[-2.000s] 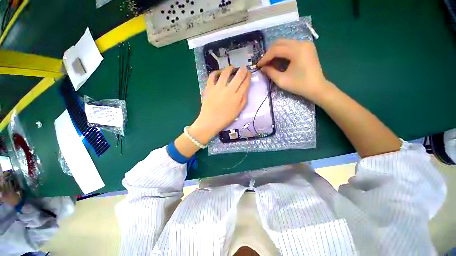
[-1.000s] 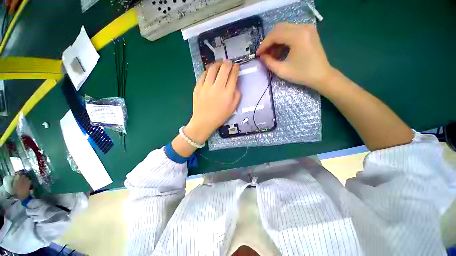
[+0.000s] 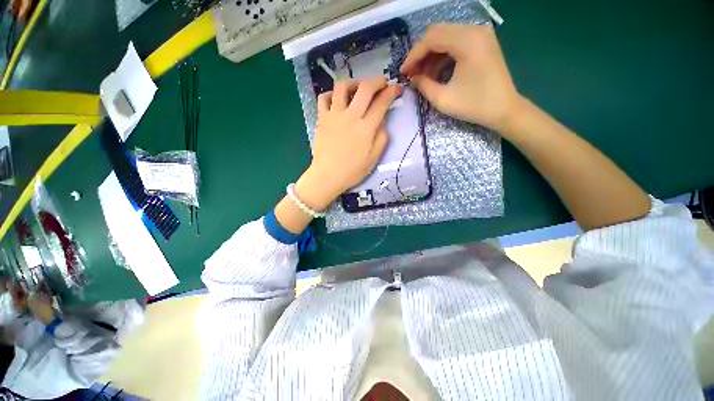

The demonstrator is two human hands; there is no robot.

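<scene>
An open phone mid-frame (image 3: 403, 141) with a black rim and grey inner face lies on silvery bubble wrap (image 3: 466, 172). A thin black cable (image 3: 402, 160) curves over its lower part. My left hand (image 3: 348, 133) lies on the phone's left side, fingertips near the board area at the top end. My right hand (image 3: 462, 74) is at the phone's upper right edge, thumb and index finger pinched close together. Whatever is between those fingertips is too small or hidden to tell. The left fingers hide part of the phone's middle.
A pale tray (image 3: 266, 27) with black dots and a white strip (image 3: 337, 33) lie beyond the phone. Left are black wires (image 3: 189, 110), a labelled clear bag (image 3: 168, 176), a dark blue strip (image 3: 125, 168), a white card (image 3: 137, 235) and yellow edging (image 3: 47, 103). Another person's hands (image 3: 35, 304) show lower left.
My left hand has shifted, its fingertips now nearer my right fingers. My right hand stays at the phone's upper right edge. The view has shifted, so the tray and phone sit higher in the picture.
</scene>
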